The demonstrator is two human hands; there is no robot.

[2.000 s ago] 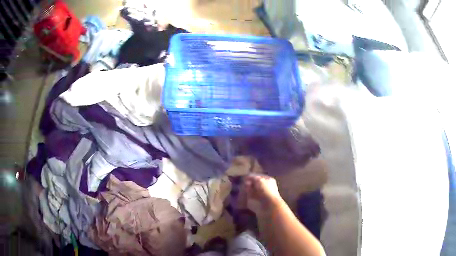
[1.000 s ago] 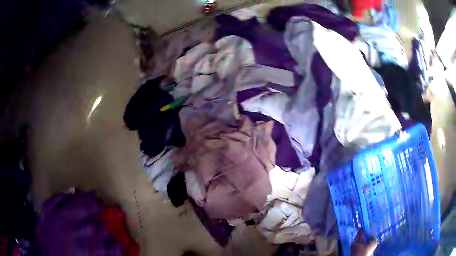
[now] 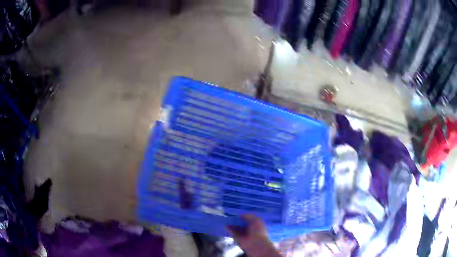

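A blue lattice plastic basket (image 3: 305,201) is in the middle of the view, tilted, its open side towards me. My right hand (image 3: 253,236) is closed on its near rim. Dark shapes and a small yellow-green spot show through its lattice; no load inside can be made out. A pale mark sits on its left rim. Behind it to the right lies a heap of white, grey and purple garments (image 3: 388,165), partly hidden by the basket. My left hand is not in view. The picture is blurred.
Purple cloth (image 3: 105,241) lies at the lower left. Tan floor (image 3: 90,150) shows left of the basket. A row of purple, dark and pink garments (image 3: 346,30) hangs at the upper right. A red object (image 3: 438,140) stands at the right edge. Dark shiny material (image 3: 15,105) lines the left side.
The view has swung left, and the garment heap now shows at the right. The basket has moved from the lower right to the middle, with my right hand on its rim.
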